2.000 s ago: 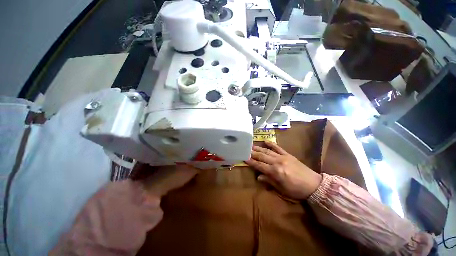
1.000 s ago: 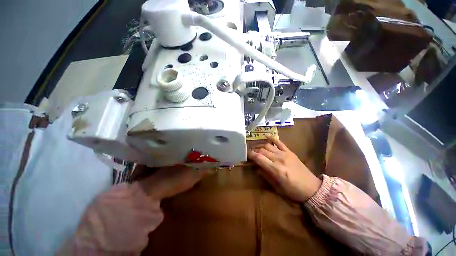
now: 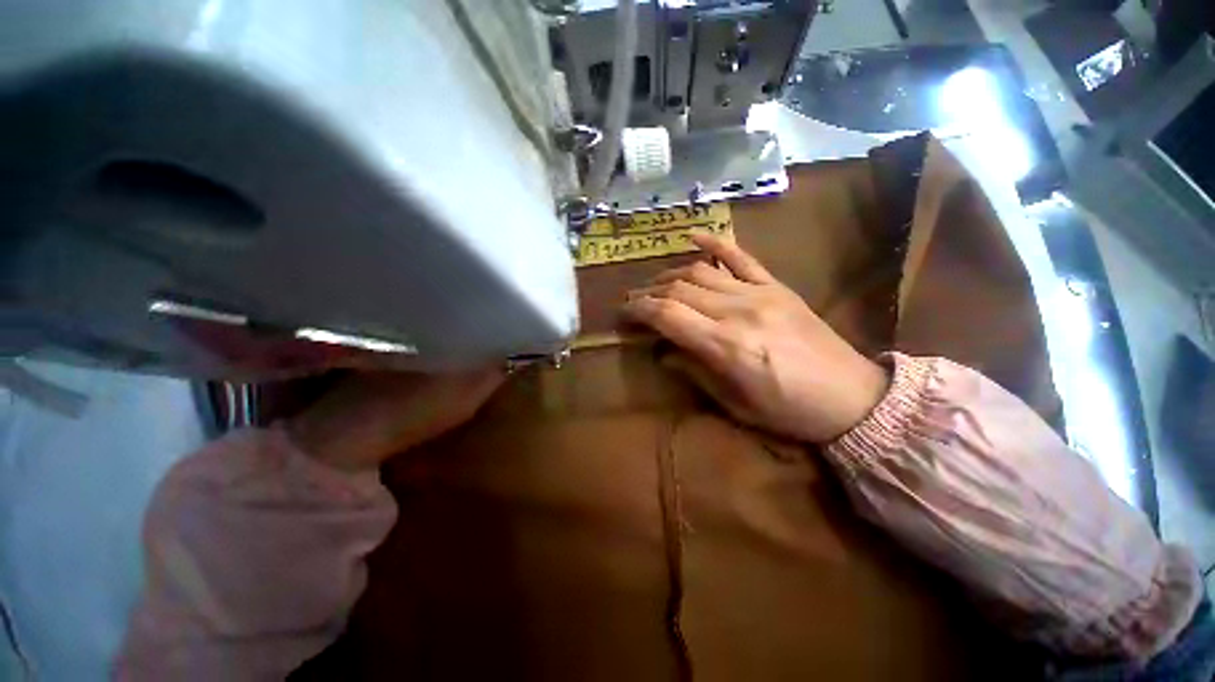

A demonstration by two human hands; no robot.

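The brown garment panel (image 3: 560, 560) lies spread under both hands, with a seam running down its middle. The yellow clamp frame (image 3: 653, 237) with black markings lies on the cloth beside the needle area. My right hand (image 3: 766, 349) lies flat on the panel, fingertips at the clamp's lower edge, fingers slightly bent. My left hand (image 3: 400, 410) rests on the panel at left; its fingers are hidden under the white machine head (image 3: 307, 160). I cannot tell whether either hand pinches the cloth.
Metal guides and a plate (image 3: 693, 167) stand just behind the clamp. A dark shiny plate (image 3: 873, 91) lies behind the cloth. Pale cloth (image 3: 80, 520) hangs at left. Part of the control panel (image 3: 1186, 147) shows at the right edge.
The view has moved closer and lower over the machine, so the head looks larger. Both hands stay in nearly the same places beside the clamp and under the machine head.
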